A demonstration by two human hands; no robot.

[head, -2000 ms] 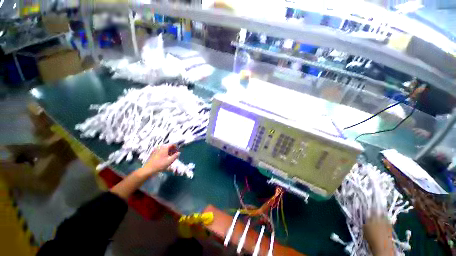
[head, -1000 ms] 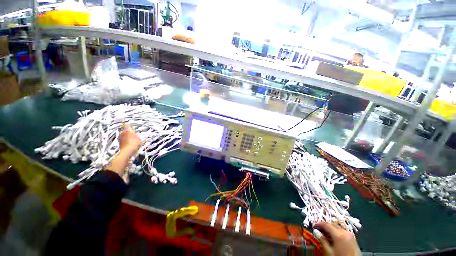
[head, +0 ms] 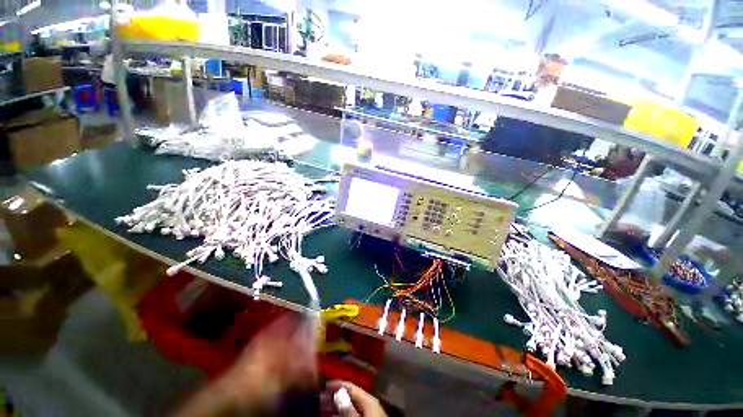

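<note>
My left hand [head: 273,362] is blurred at the bottom, left of centre, in front of the bench edge. It holds a white cable [head: 309,289] that stands up past the edge. My right hand [head: 362,401], cut off by the bottom edge, is beside it and grips a small white connector [head: 343,399]. Whether both hands hold the same cable is hidden. Several white test leads [head: 401,324] stand in a row on the orange strip [head: 464,348]. Behind them is the beige cable tester [head: 428,213] with a bright screen.
A large white cable pile [head: 236,204] lies left of the tester, a smaller bundle [head: 554,293] right of it. A yellow clamp [head: 339,312] and an orange clamp [head: 547,387] sit at the strip's ends. Thin coloured wires [head: 424,281] hang before the tester. Brown leads [head: 644,297] lie far right.
My left hand has left the large pile and moved down to the bench edge with a white cable. My right hand has moved left from the right bundle to the bottom centre.
</note>
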